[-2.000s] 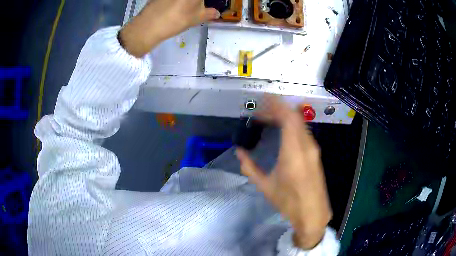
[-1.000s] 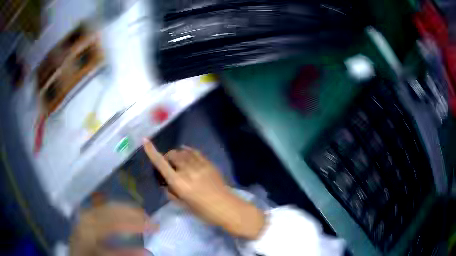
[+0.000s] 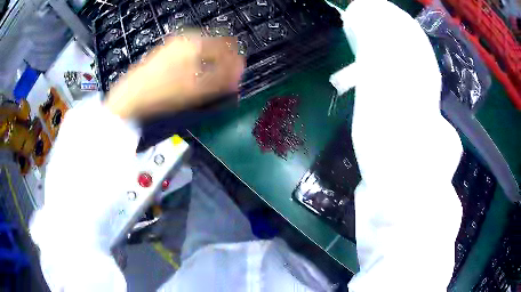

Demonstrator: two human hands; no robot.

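Observation:
My left hand [image 3: 185, 71] is blurred and bent in over the front left of the black tray stack [image 3: 211, 11]; whether it holds anything cannot be told. My right hand is out of the picture; its white sleeve [image 3: 400, 142] runs from the bottom to the top edge on the right. The stack's top tray has square pockets with round dark shapes in them. A pile of tiny dark red parts [image 3: 278, 126] lies on the green mat [image 3: 228, 134]. A glossy black tray [image 3: 328, 188] lies on the mat, partly behind the right sleeve.
A white tag [image 3: 343, 80] lies beside the right sleeve. The machine panel [image 3: 149, 165] with a red button [image 3: 145, 180] is at lower left, orange-brown fixtures [image 3: 53, 111] at far left. A clear plastic bag [image 3: 457, 63] and a red crate [image 3: 491, 40] are at upper right.
The view has swung right, onto the tray stack and mat. My left hand has come from the lower left to over the stack. My right hand has gone from near the machine panel out of the picture.

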